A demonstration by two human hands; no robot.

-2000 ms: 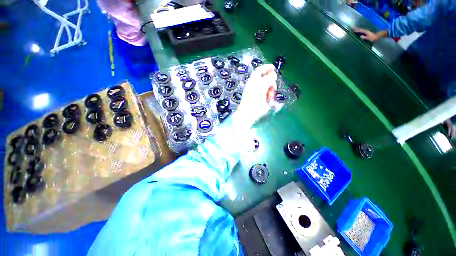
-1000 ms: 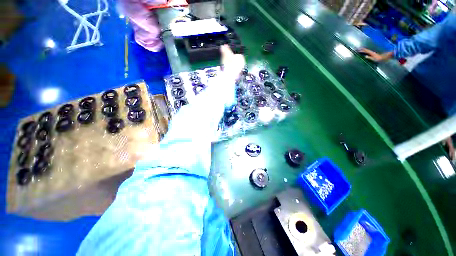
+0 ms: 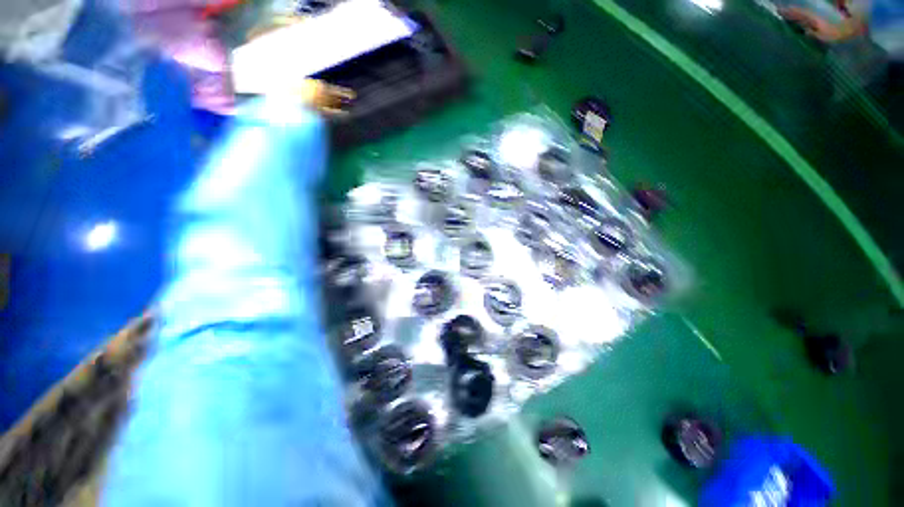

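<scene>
My left hand (image 3: pixel 315 95) is at the upper left, at the left edge of the black foam tray (image 3: pixel 396 94). It is blurred, and I cannot tell whether it holds anything. Its light blue sleeve runs up from the bottom left. The clear blister tray (image 3: pixel 590 322) lies in the middle with rows of round black units (image 3: pixel 433 293); the sleeve covers its left edge. My right hand is not in view.
A white sheet (image 3: pixel 322 45) lies over the foam tray. Loose black units (image 3: pixel 692 439) lie on the green bench around the blister tray. A blue bin (image 3: pixel 768 480) is cut off at the bottom right. Part of a person in pink (image 3: pixel 193 50) shows at the upper left.
My left hand has moved off the blister tray to the left side of the foam tray. The view has shifted, so the trays look larger and the fixture is out of the picture.
</scene>
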